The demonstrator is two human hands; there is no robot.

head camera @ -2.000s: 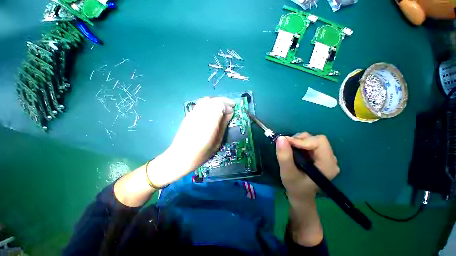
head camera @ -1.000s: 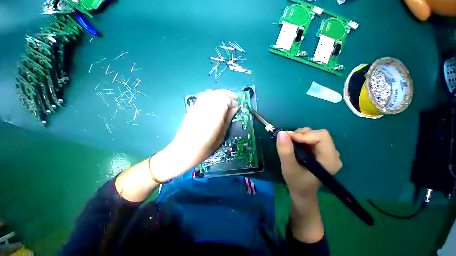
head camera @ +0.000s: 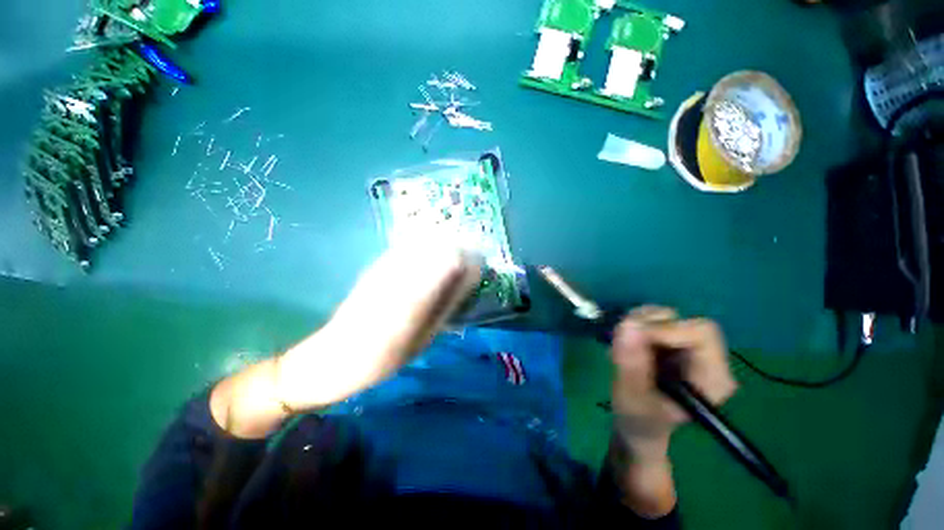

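The board holder [head camera: 504,212] lies in front of me with a green circuit board [head camera: 455,197] in it, partly washed out by glare. My left hand [head camera: 388,311] is blurred over the holder's lower left part; its fingertips are unclear and I cannot tell if it holds anything. My right hand [head camera: 668,367] grips the black soldering iron [head camera: 725,430]. The iron's metal tip points up and left, just right of the holder and apart from the board. A small pile of leaded components [head camera: 451,109] lies above the holder.
Stacked circuit boards [head camera: 78,166] and a blue handle [head camera: 166,64] are at far left, clipped leads [head camera: 243,192] beside them. A board panel [head camera: 595,57], white slip [head camera: 633,152] and solder spool [head camera: 750,124] are upper right. A black box [head camera: 869,243] with a cable is at right.
The iron and right hand have moved down and right, away from the board. My left hand has moved down, uncovering the upper part of the board. The whole view has shifted a little.
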